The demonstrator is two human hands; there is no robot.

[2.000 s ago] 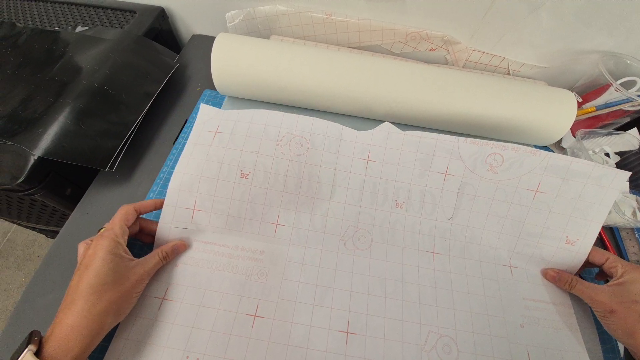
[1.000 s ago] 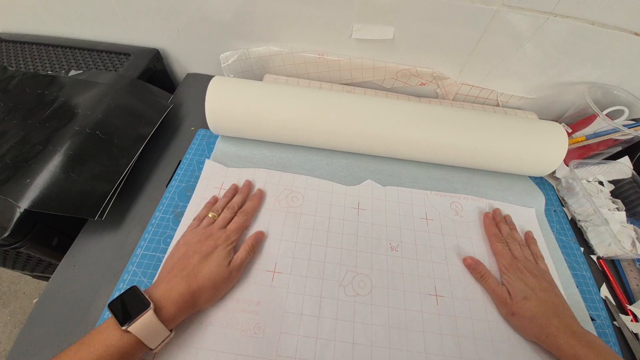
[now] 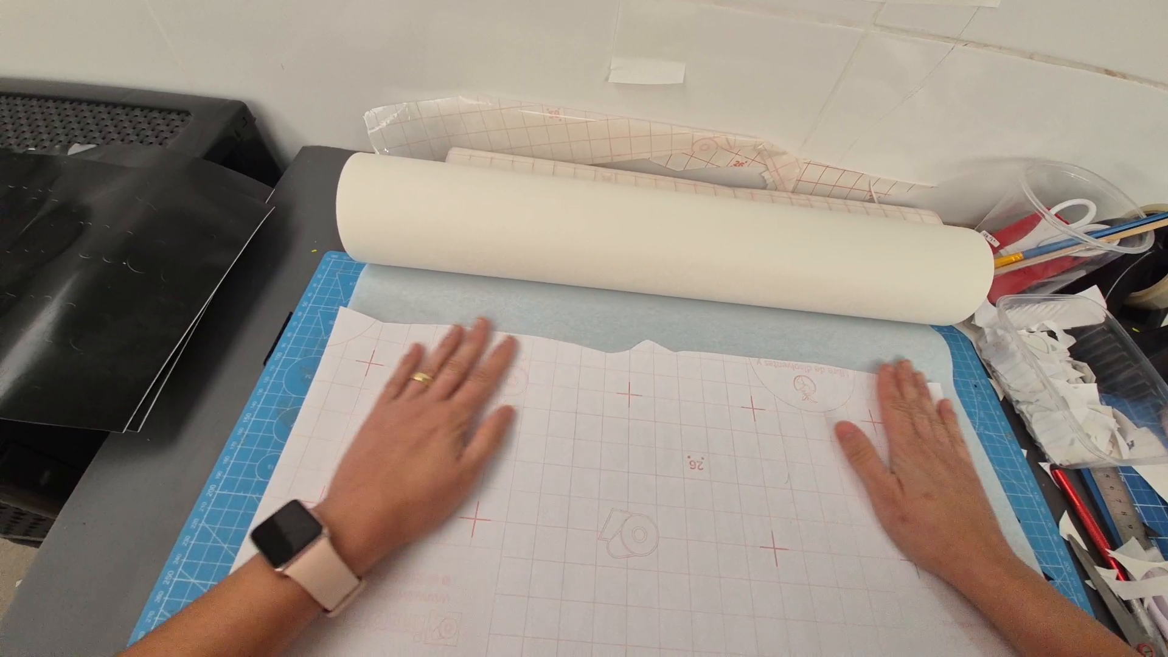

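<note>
A white sheet with a grid and red crosses (image 3: 639, 493) lies flat over thin translucent paper (image 3: 566, 310), which covers much of a blue cutting mat (image 3: 210, 511). My left hand (image 3: 429, 438), with a ring and a smartwatch at the wrist, rests palm down on the sheet's upper left part, fingers spread. On the upper right part, my right hand (image 3: 922, 465) lies palm down too, thumb apart from the fingers. Neither hand grasps anything. Beyond the sheet's uneven far edge lies a thick roll of off-white paper (image 3: 657, 237).
Black sheets (image 3: 109, 283) overlie a black woven-textured unit at left. Gridded film (image 3: 566, 128) leans at the wall behind the roll. At right are a clear cup (image 3: 1086, 210) with scissors and brushes, a clear plastic tray (image 3: 1086, 383) with paper scraps, a red pen (image 3: 1086, 520) and a steel ruler (image 3: 1118, 502).
Two seconds ago both hands held the gridded sheet by its sides, raised; it then came down flat with my palms on it. Since one second ago, the hands remain on the sheet.
</note>
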